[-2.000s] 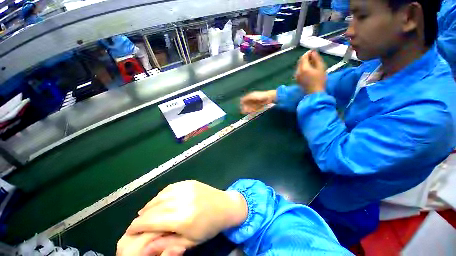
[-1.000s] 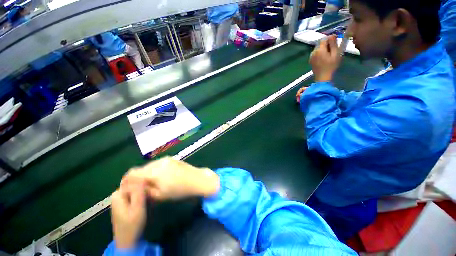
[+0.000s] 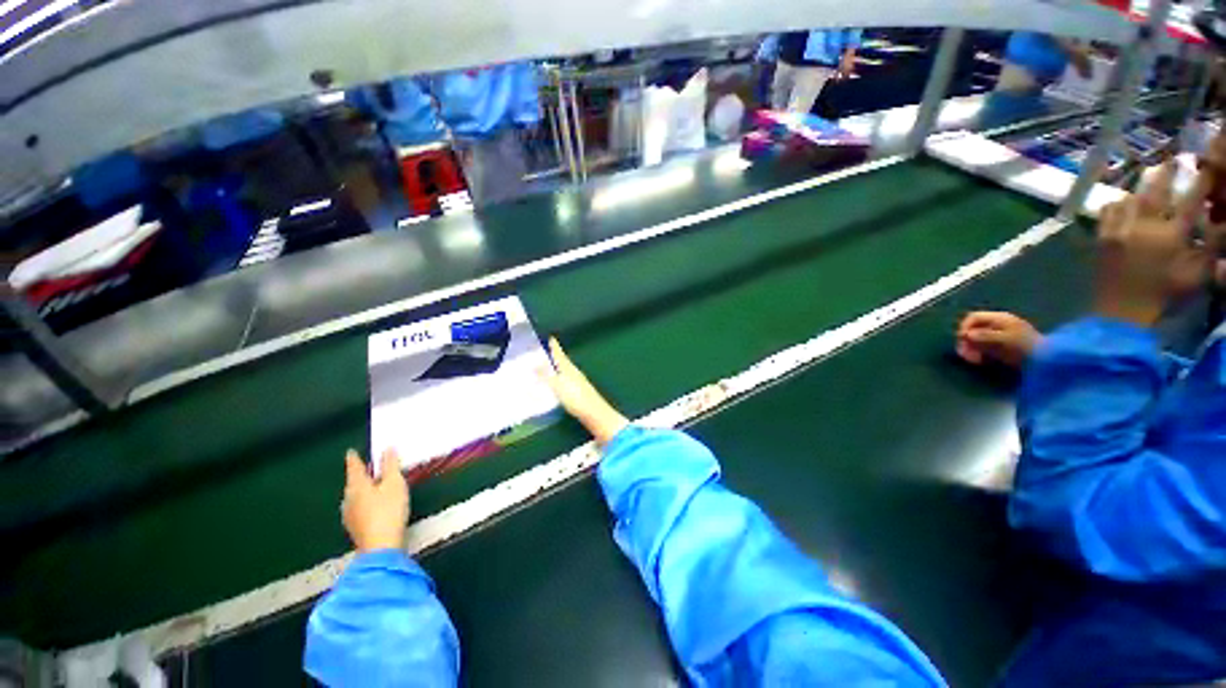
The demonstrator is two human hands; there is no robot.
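A flat retail box [image 3: 464, 390] with a white top, a dark tablet picture and coloured sides lies on the green conveyor belt [image 3: 726, 289]. My left hand [image 3: 377, 503] is at the box's near left corner, with thumb and fingers against its edge. My right hand [image 3: 578, 390] is at the box's right edge, its fingers along that side. Both hands hold the box between them. No label shows in either hand.
A chipped whitish rail [image 3: 699, 401] runs between the belt and the dark green bench [image 3: 861, 457]. A neighbouring worker's blue sleeves and hands [image 3: 995, 336] are at the right. Pale scraps [image 3: 114, 661] lie at the lower left. A grey beam [image 3: 538, 34] crosses overhead.
My hands were together near the bench side; they have parted and reached over the rail to take hold of the box. The view has shifted. The neighbour's lower hand shows on the bench.
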